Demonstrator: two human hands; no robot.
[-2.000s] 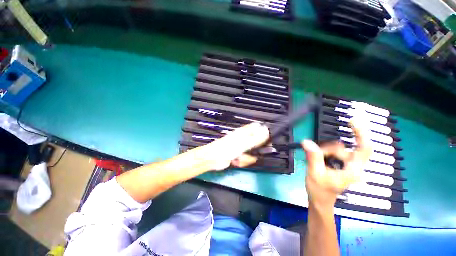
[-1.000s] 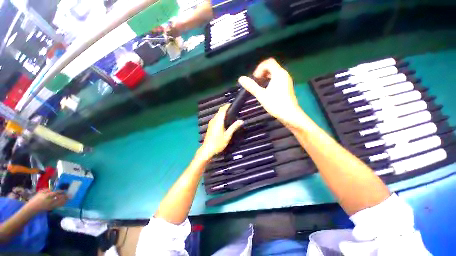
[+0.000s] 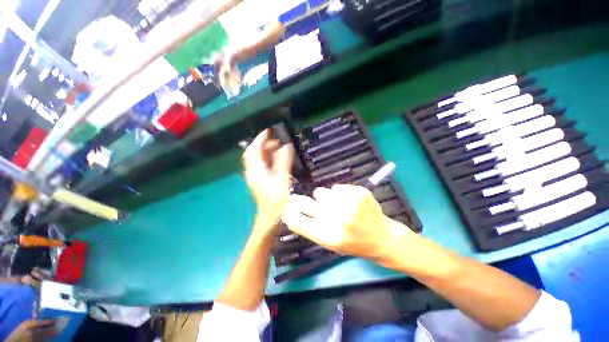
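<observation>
My left hand [image 3: 267, 175] is curled around a black tripod-handle unit [image 3: 287, 141], above the left part of a slotted foam tray [image 3: 409, 212]. Some of the unit is hidden by the fingers, and it is blurred. My right hand [image 3: 344, 217] is bent in close beside my left hand, over the same tray; its fingertips are hidden, so its hold is unclear. A short bright piece [image 3: 382, 174] shows just beyond its knuckles; I cannot tell whether it is held. Black units [image 3: 334, 141] with silvery tubes lie in the tray's slots.
A second foam tray [image 3: 461, 217] at the right holds a row of white tripod-handle units [image 3: 557, 210]. Beyond are another tray of white units [image 3: 298, 55], a red box [image 3: 177, 119] and another person's arm. At lower left are a blue-and-white box [image 3: 61, 308] and another person's hand.
My right hand has come down from the unit's upper end to beside my left hand. My left hand has moved left and up with the black unit. The bright piece now shows.
</observation>
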